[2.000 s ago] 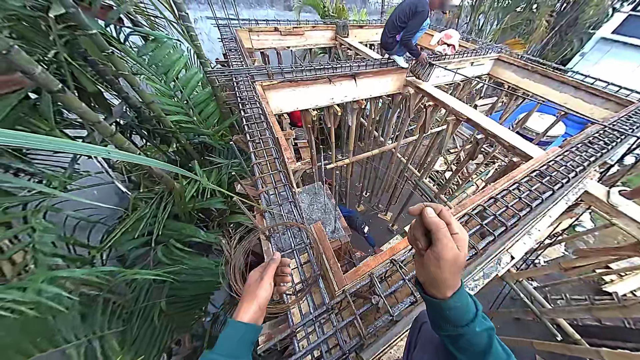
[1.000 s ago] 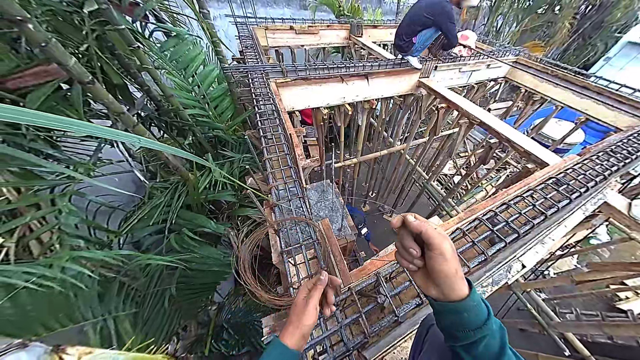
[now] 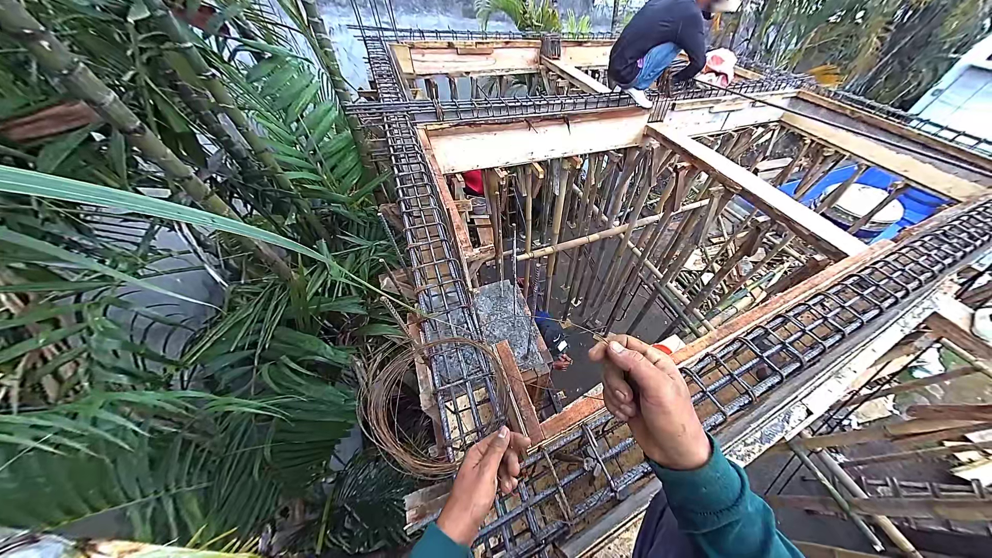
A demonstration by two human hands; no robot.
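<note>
My right hand (image 3: pixel 647 391) is raised over the corner of the formwork, its thumb and forefinger pinched on the end of a thin tie wire (image 3: pixel 570 327). Lower and to the left, my left hand (image 3: pixel 484 480) has its thumb against its fingers beside the rebar cage (image 3: pixel 542 496); whether wire is between them is hard to tell. A coil of tie wire (image 3: pixel 387 415) hangs over the left beam's rebar, just above and left of my left hand. Behind it lies a grey concrete block or column top (image 3: pixel 504 322) with upright bars.
A person (image 3: pixel 659 46) crouches on the far beam. Another person (image 3: pixel 552 337) is partly visible below, inside the frame. Wooden formwork boards (image 3: pixel 542 143) edge deep openings with bamboo props (image 3: pixel 612 236) beneath. Palm fronds (image 3: pixel 310 147) crowd the left side. A blue tarp-like thing (image 3: pixel 914 203) is at right.
My right hand's thumb and forefinger now show a thin wire extending from them. My left hand, nearer the coil two seconds ago, is now right of it, over the corner rebar.
</note>
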